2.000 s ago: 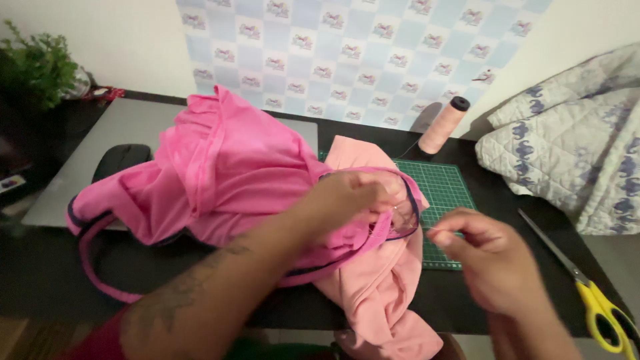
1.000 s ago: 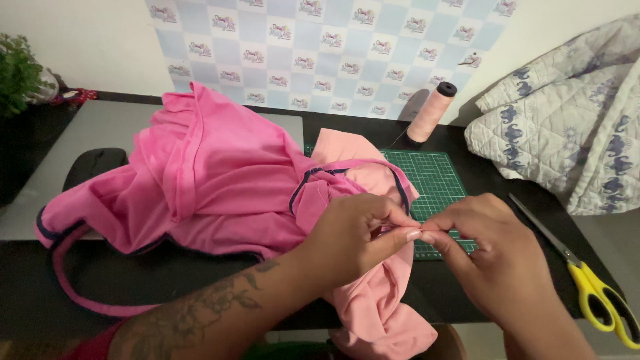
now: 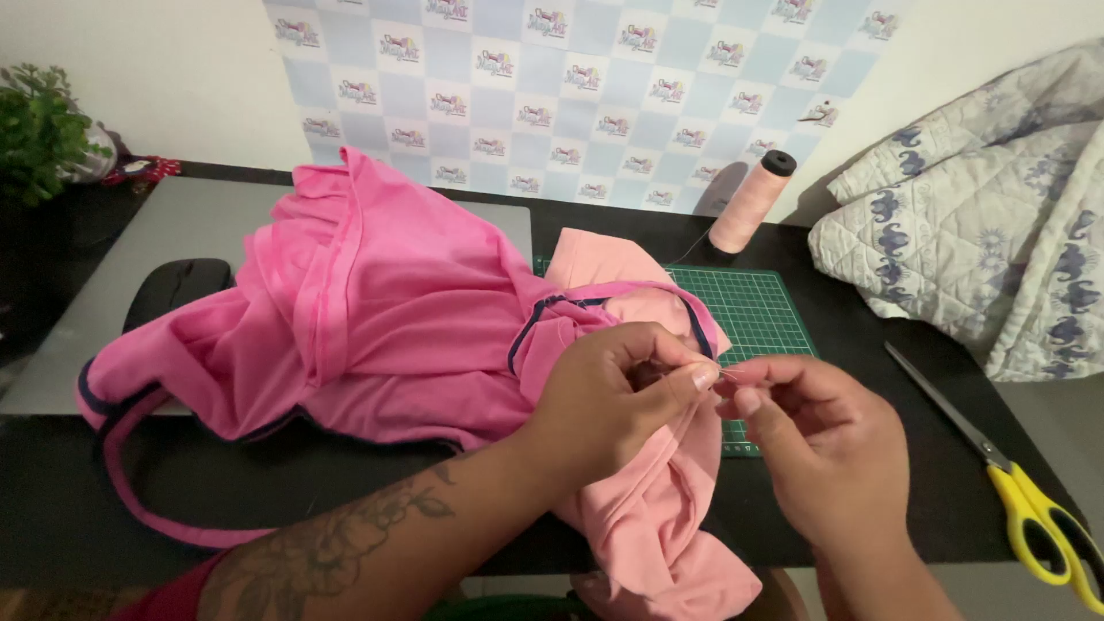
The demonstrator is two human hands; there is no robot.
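Note:
My left hand (image 3: pixel 617 401) pinches a fine thread (image 3: pixel 729 373) between thumb and forefinger, above the fabric. Close to its fingertips, my right hand (image 3: pixel 824 440) has its thumb and forefinger at the same thread; whether a needle is there is too small to tell. Beneath and left of my hands lies a bright pink garment (image 3: pixel 414 319) with dark navy edging and a long strap. A peach-pink cloth (image 3: pixel 664 492) hangs bunched below my hands over the table's front edge. A cone of pale pink thread (image 3: pixel 749 207) stands tilted behind the green cutting mat (image 3: pixel 759 315).
Scissors with yellow handles (image 3: pixel 992 457) lie at the right. A quilted cloth with a blue print (image 3: pixel 966 224) is heaped at the back right. On the left, a black mouse (image 3: pixel 177 289) rests on a grey mat (image 3: pixel 129 250), near a green plant (image 3: pixel 47 134).
Two seconds ago my hands were apart, the left one over the pink fabric; they have come together. Since one second ago my right fingers have drawn slightly away from the left fingertips.

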